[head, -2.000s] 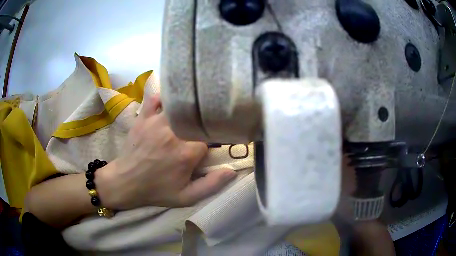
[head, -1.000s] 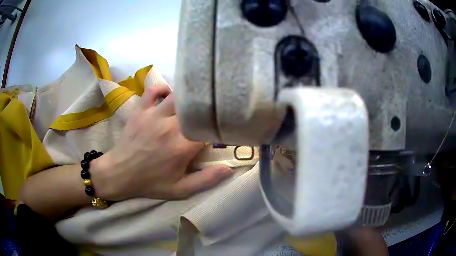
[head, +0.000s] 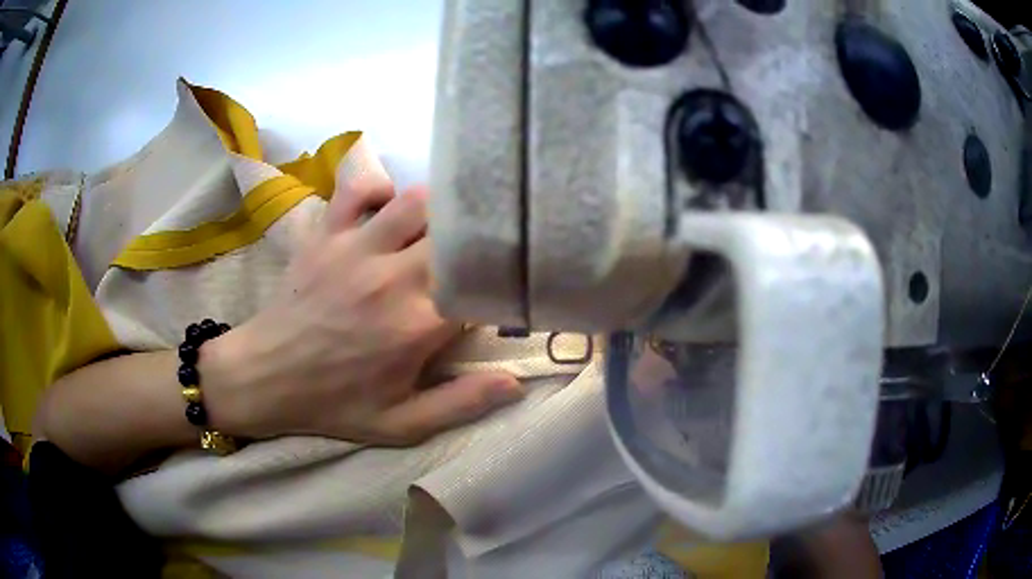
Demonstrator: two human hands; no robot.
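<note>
The garment (head: 260,492), off-white side up with yellow bands, lies bunched under the left of the sewing machine head (head: 588,170). My left hand (head: 328,317) lies palm down on it, a beaded bracelet at the wrist. Its thumb is spread from the fingers and rests on the cloth; some fingertips are hidden behind the machine head. My right hand (head: 837,549) is mostly hidden behind the white guard loop (head: 806,373); only a dark, blurred part shows at the bottom edge. The needle and presser foot are hidden.
The white tabletop (head: 306,68) stretches behind the garment. The machine head with black plugs fills the upper right. A knurled silver knob (head: 880,486) sits right of the guard, with a thin thread (head: 1011,334) at the far right. A yellow patch of cloth (head: 715,556) shows below the guard.
The machine head and guard have shifted right and slightly down in the picture. The garment and my left hand sit slightly higher in view; my left hand keeps nearly the same place on the cloth.
</note>
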